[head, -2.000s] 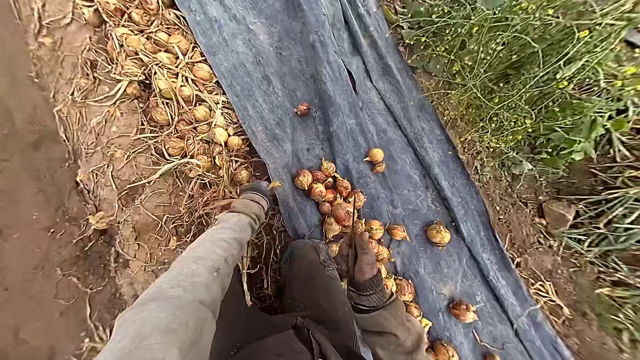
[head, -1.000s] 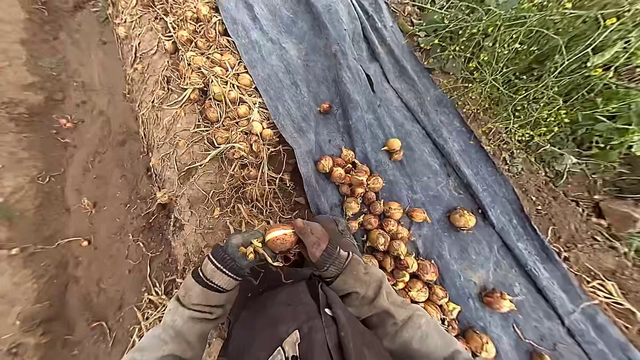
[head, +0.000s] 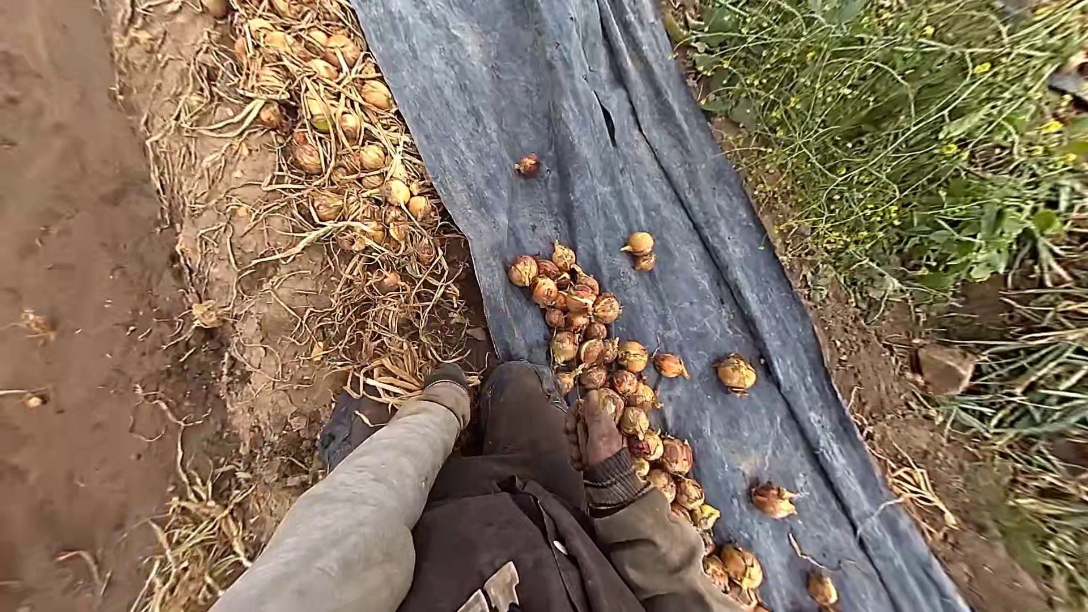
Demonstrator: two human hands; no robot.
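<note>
My right hand (head: 595,429), fingers curled, is at the near edge of a pile of trimmed onions (head: 591,327) on the grey-blue sheet (head: 527,102). Whether it holds anything is hidden by the fingers. My left hand (head: 447,376), in a dark glove, reaches down beside my knee among dry onion tops (head: 395,365) on the soil; its fingers are mostly out of sight. Onions with dry leaves (head: 348,127) lie along the bed left of the sheet.
Single onions (head: 735,374) lie scattered on the sheet. Green plants with yellow flowers (head: 892,153) grow along its right side, near a stone (head: 945,367). Bare soil (head: 76,212) runs along the left.
One second ago both hands held an onion together above my lap. They have since parted, the left to the dry tops, the right to the pile on the sheet.
</note>
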